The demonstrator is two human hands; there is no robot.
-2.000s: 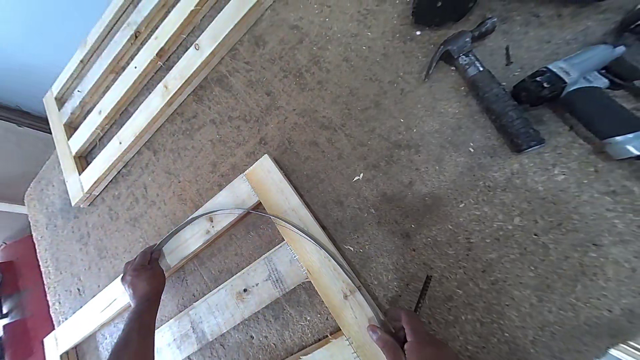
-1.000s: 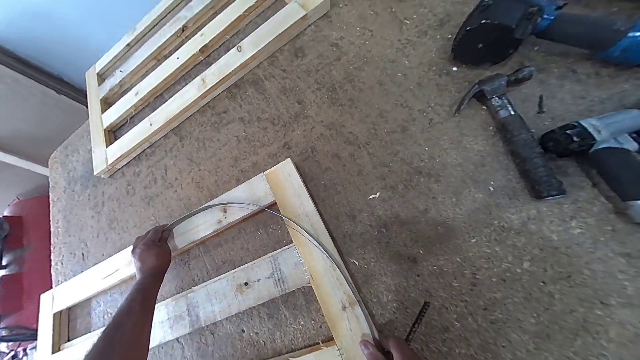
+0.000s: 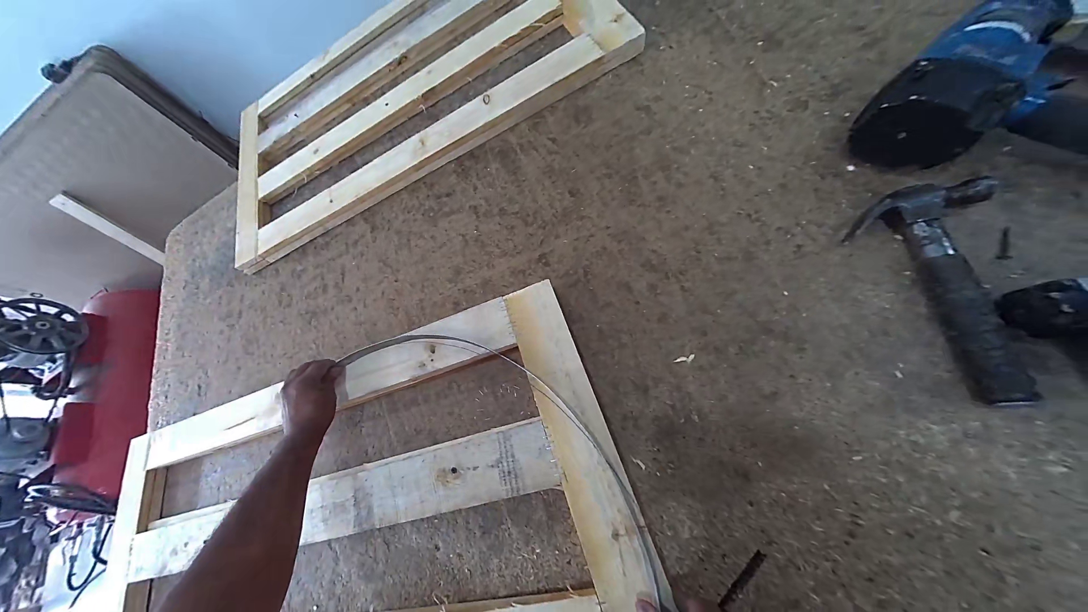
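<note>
A thin flexible metal strip [image 3: 557, 399] is bowed in an arc over the near slatted wooden frame [image 3: 446, 478]. My left hand [image 3: 309, 395] grips its far left end, above the frame's upper rail. At the bottom edge of the view my right hand [image 3: 671, 603] is mostly cut off; its fingers are at the strip's other end, beside the frame's end board. Close to that hand a narrow dark toothed or threaded piece [image 3: 742, 580] lies on the chipboard worktop [image 3: 748, 357].
A second slatted wooden frame [image 3: 459, 140] lies at the top. Toward the right are a claw hammer [image 3: 965, 297], a blue and black power tool [image 3: 952, 93], a dark screw [image 3: 1004, 244] and part of another tool [image 3: 1045, 308]. Beyond the left edge stands red equipment [image 3: 110, 391].
The view has shifted, bringing more of the left side and the blue tool into sight. Both hands stay at the bowed strip's ends, with little plain change.
</note>
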